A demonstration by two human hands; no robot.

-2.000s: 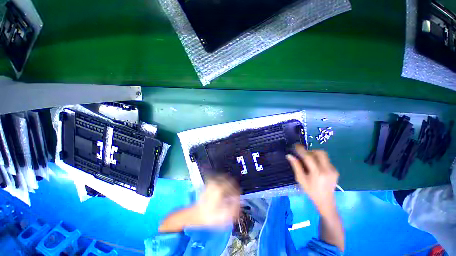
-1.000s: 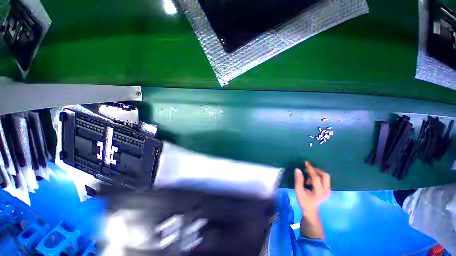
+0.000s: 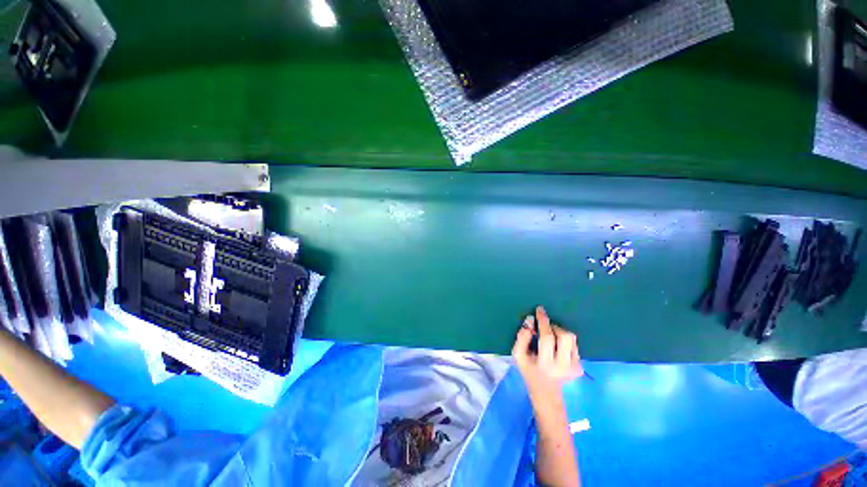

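My right hand [image 3: 547, 350] is at the front edge of the green bench [image 3: 428, 276], fingers bent and close together. A dark spot shows between the fingers and a thin dark line beside the hand; I cannot tell if it holds something. My left forearm reaches out past the left edge, so my left hand is out of the picture. A black ribbed panel [image 3: 242, 295] with white centre pieces lies tilted on white sheets at the bench's left. Small white parts [image 3: 616, 257] lie scattered right of centre.
Black strips [image 3: 761, 276] lie piled at right. Upright black panels with white sheets [image 3: 43, 271] stand at left below a grey metal rail [image 3: 133, 181]. The green belt [image 3: 257, 86] carries panels on bubble sheets [image 3: 561, 100]. Another person's white sleeve [image 3: 837, 395] is at lower right.
The panel and its sheet left the bench centre, carried down and left out of view. My left arm now stretches left. My right hand moved left and down. Belt panels shifted right.
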